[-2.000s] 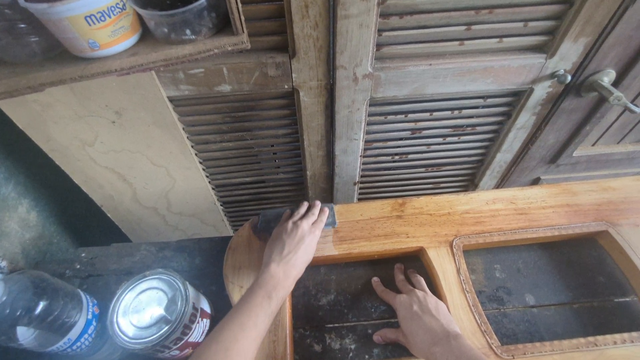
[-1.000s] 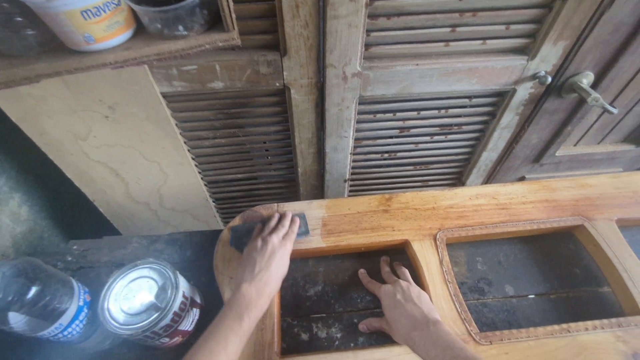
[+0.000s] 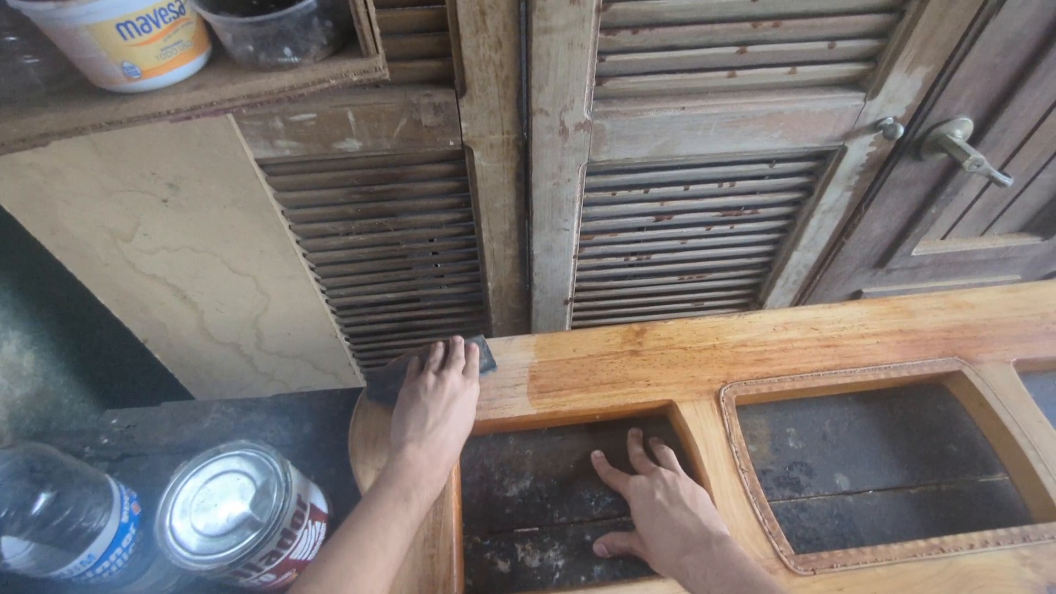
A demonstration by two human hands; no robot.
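Note:
A varnished wooden frame [image 3: 610, 363] with rounded corners and several openings lies on a dark, worn tabletop. My left hand [image 3: 437, 400] presses a dark sheet, apparently sandpaper [image 3: 481, 355], flat against the frame's upper left corner, fingers on top of it. Near that sheet the wood is paler and duller than the glossy orange stretch to its right. My right hand [image 3: 660, 503] is spread, with nothing held, over the left opening, its fingertips toward the dark surface inside. Carved or braided trim [image 3: 730, 429] edges the middle opening.
A metal can [image 3: 227, 507] with a closed lid and a clear plastic bottle [image 3: 62, 520] stand left of the frame. Louvered wooden doors [image 3: 685, 223] rise behind it. A shelf [image 3: 247, 82] at the upper left holds plastic tubs [image 3: 148, 37]. A door handle [image 3: 961, 148] is at the right.
My left hand and the dark sheet have shifted a little along the frame's corner. My right hand stays spread over the left opening.

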